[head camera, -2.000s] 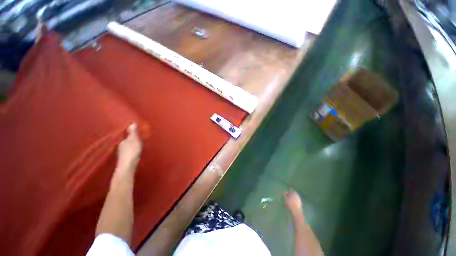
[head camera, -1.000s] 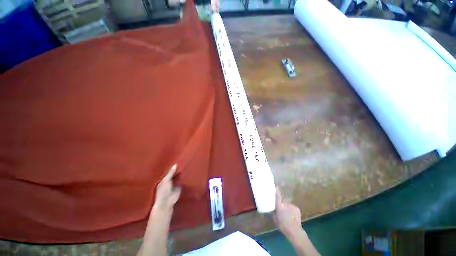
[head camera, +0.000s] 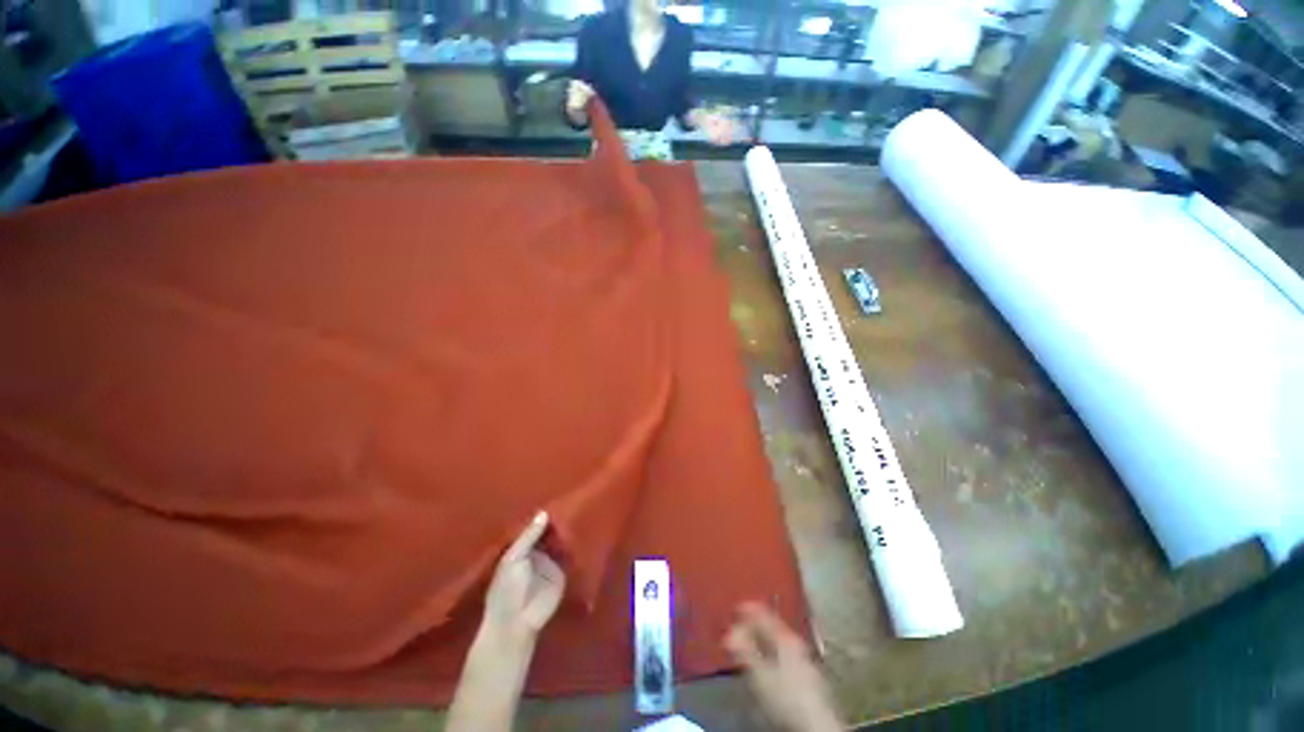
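Orange-red fabric (head camera: 358, 358) covers the table, with a loose upper ply lying in folds over a flat lay (head camera: 715, 429) at the right. My left hand (head camera: 526, 579) holds the near corner of the upper ply between thumb and fingers. My right hand (head camera: 779, 658) is blurred, over the near right corner of the lay, with nothing seen in it. A white-silver metal piece (head camera: 652, 636) lies on the lay between my hands. The printed white roll tube (head camera: 844, 386) lies on bare wood right of the fabric edge, apart from it.
Across the table a person (head camera: 636, 65) in a dark top holds the fabric's far corner. A small grey metal piece (head camera: 862, 290) lies right of the tube. A wide white paper roll (head camera: 1058, 315) lies at the right. A blue bin (head camera: 157, 100) and wooden pallet (head camera: 315, 65) stand behind.
The printed tube has moved right, off the lay onto the wood. My right hand has let go of it and is back over the fabric corner. The view has tilted up, showing the other person.
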